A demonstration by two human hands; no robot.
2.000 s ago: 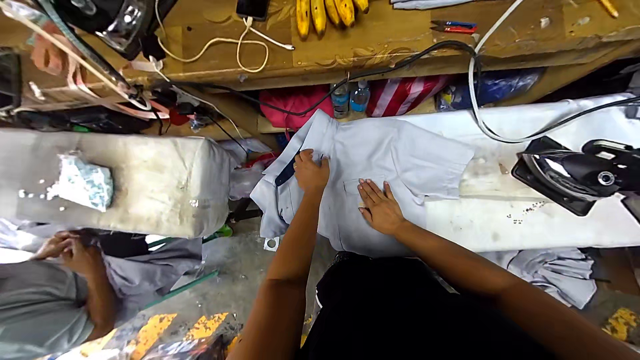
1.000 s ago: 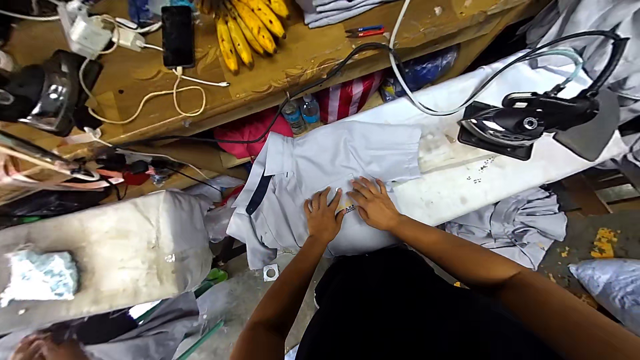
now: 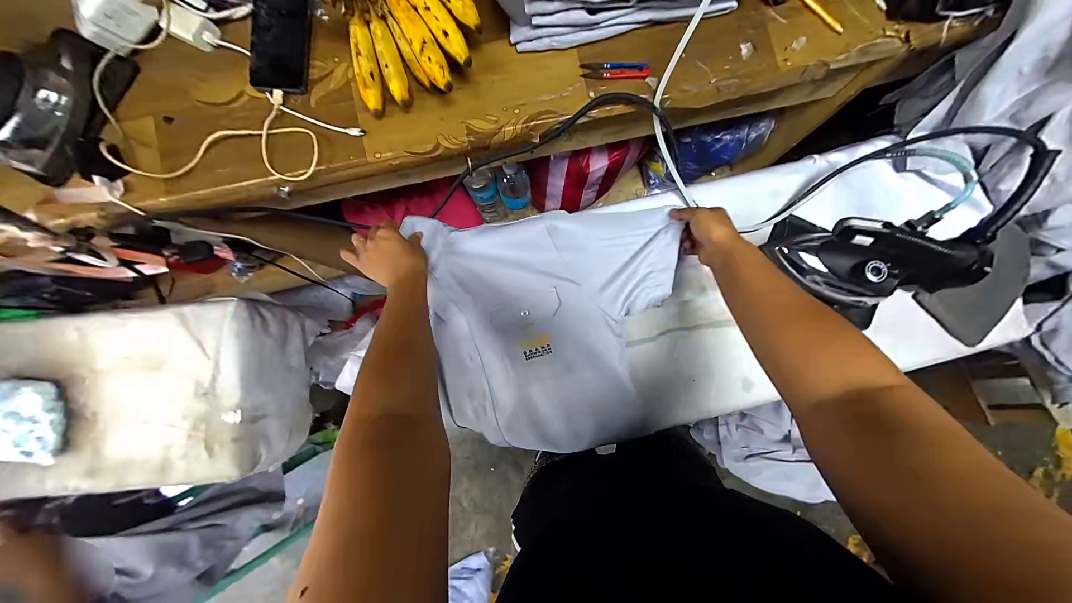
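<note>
A light grey short-sleeved shirt [image 3: 536, 335] with a chest pocket and small print spreads over the white padded ironing board [image 3: 703, 368]. My left hand [image 3: 387, 255] grips its upper left part near the collar. At the end of the sleeve on the right, my right hand [image 3: 708, 234] pinches the cloth. The fingertips of both hands are partly hidden. To the right of my right hand, a black steam iron [image 3: 871, 260] with a hose rests on the board.
Behind the board runs a wooden table [image 3: 502, 109] with bananas [image 3: 410, 50], a phone [image 3: 280, 42], cables, pens and folded cloth. A second padded board [image 3: 151, 377] is at left, with a co-worker's blurred hand below it. Bottles [image 3: 498, 191] stand under the table; a power cable crosses its edge.
My hands have moved from lying on the shirt to holding it at two spread points. The shirt has shifted and its front, with pocket and print, now shows.
</note>
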